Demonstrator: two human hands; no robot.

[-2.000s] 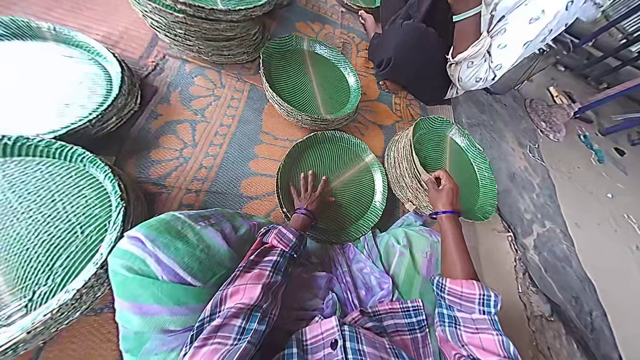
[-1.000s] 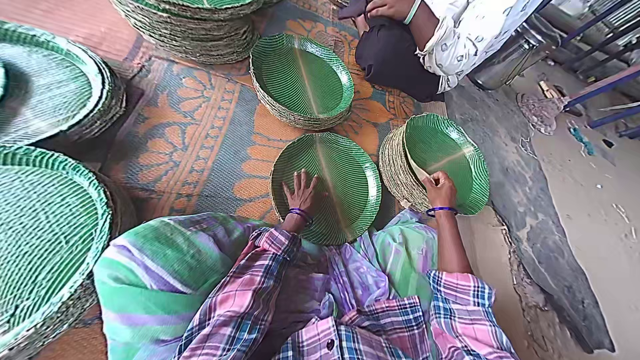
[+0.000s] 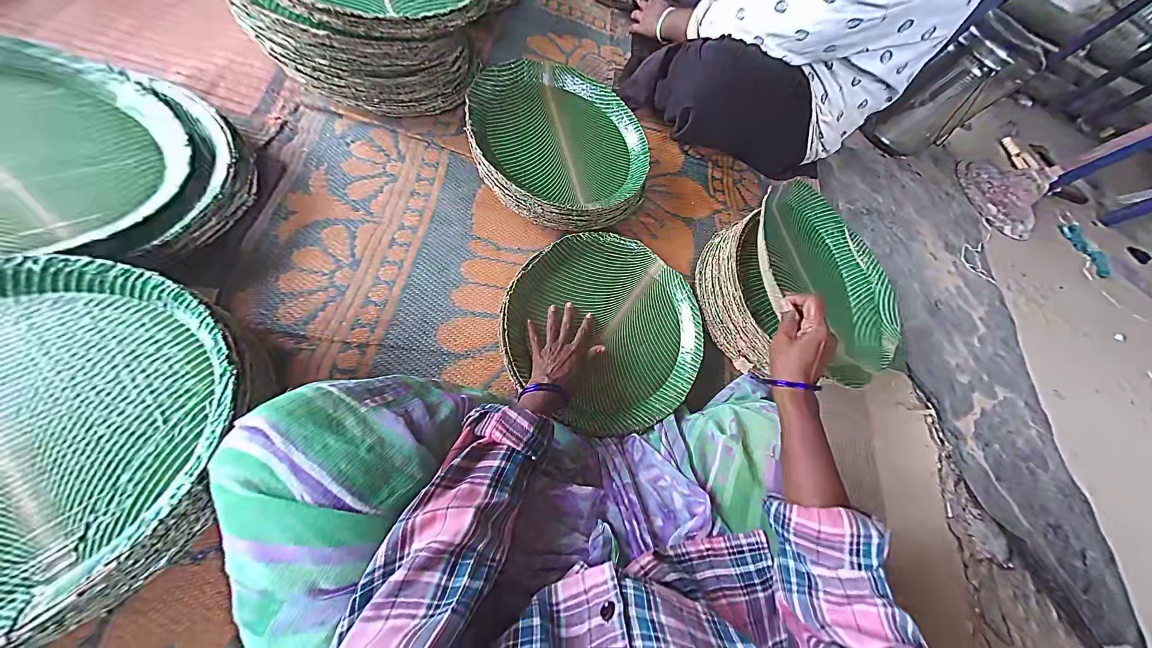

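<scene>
My left hand (image 3: 562,355) lies flat, fingers spread, on a round green leaf-patterned plate (image 3: 643,360) in front of my lap. My right hand (image 3: 801,337) pinches the near-left rim of another green plate (image 3: 828,270), which stands tilted at the right side of a leaning stack of plates (image 3: 724,288) with rough tan edges. A gap shows between that plate's rim and the stack. Just beyond the plate under my left hand sits a low stack of green plates (image 3: 562,139).
Large stacks of green plates stand at the left (image 3: 99,405), upper left (image 3: 81,171) and top (image 3: 360,63). A patterned orange and grey mat (image 3: 360,243) lies beneath. Another person sits at the top right, near a metal container (image 3: 945,90). A stone edge (image 3: 972,297) runs along the right.
My right hand has drawn the gripped plate's rim away from the leaning stack. My left hand stays on its plate. The other person's hand and arm have shifted.
</scene>
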